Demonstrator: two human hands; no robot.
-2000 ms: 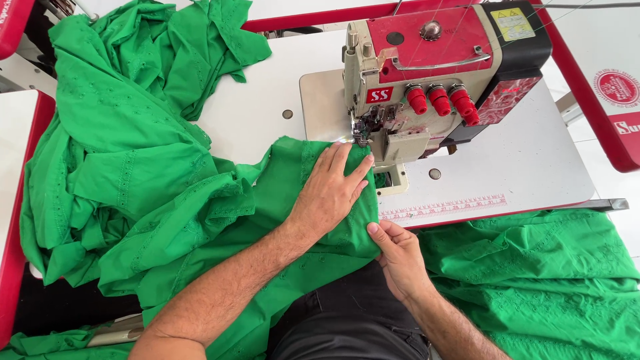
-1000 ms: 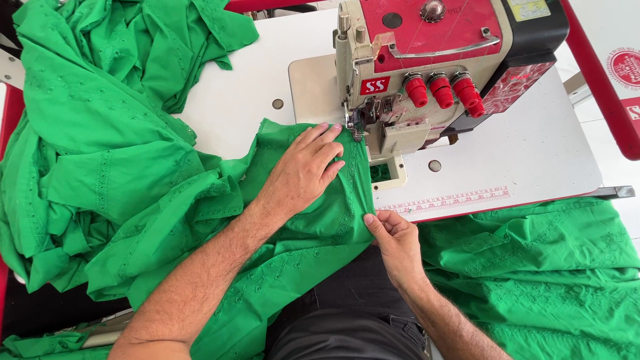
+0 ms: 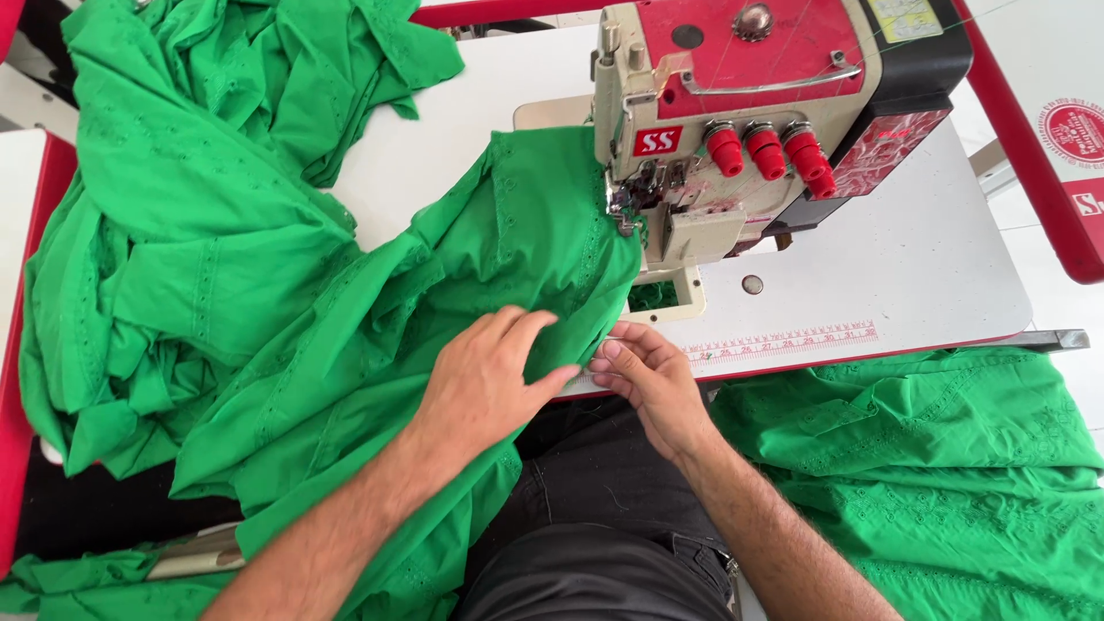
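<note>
Green embroidered fabric (image 3: 552, 224) spreads over the left part of the table, and its right edge lies at the presser foot of an overlock sewing machine (image 3: 742, 103). My left hand (image 3: 487, 375) rests on the fabric below the foot, fingers and thumb apart. My right hand (image 3: 642, 371) is just right of it at the table's front edge, fingers curled and thumb against forefinger, at the fabric's edge. The fingertips partly hide what they pinch.
A heap of the same green fabric (image 3: 216, 190) covers the left side. More green fabric (image 3: 923, 483) hangs at the front right, below the white table (image 3: 897, 250). A printed ruler (image 3: 785, 342) runs along the front edge. Red-edged tables stand at both sides.
My left hand has moved from beside the presser foot down toward the front edge, near my right hand. More fabric now lies behind the presser foot.
</note>
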